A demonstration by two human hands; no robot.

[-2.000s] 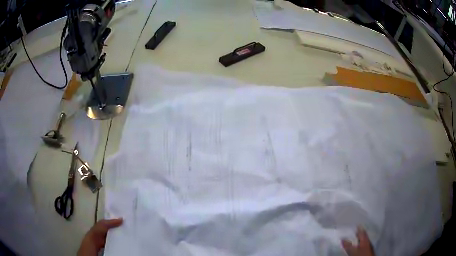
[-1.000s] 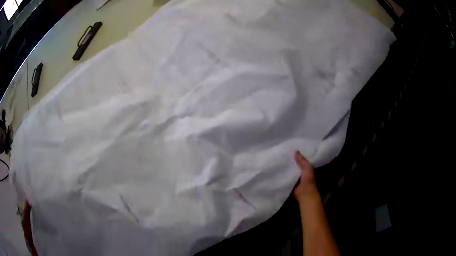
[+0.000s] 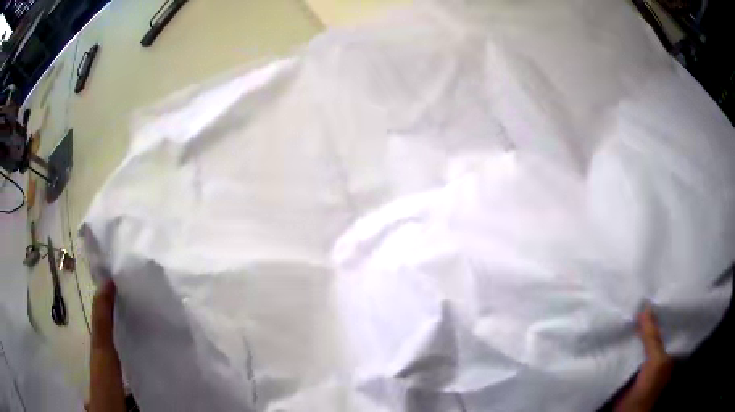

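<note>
The large white marker paper (image 3: 387,209) fills most of the view, crinkled and raised in folds, with faint printed lines. My left hand (image 3: 104,322) is at its left edge at lower left, gripping the paper; the fingers are partly hidden by it. My right hand (image 3: 653,354) holds the near right edge at lower right, with a finger on top of the sheet and the rest partly under it.
The cutting machine (image 3: 14,141) stands at the far left by its metal plate (image 3: 61,161). Shears (image 3: 56,290) and small metal clamps (image 3: 67,260) lie left of my left hand. Two dark bars (image 3: 86,68) lie on the pale table (image 3: 218,40) at upper left.
Against one second ago, the view has turned back left, so machine and shears show again. The sheet has shifted and bunched into new folds. Both hands remain on its edges.
</note>
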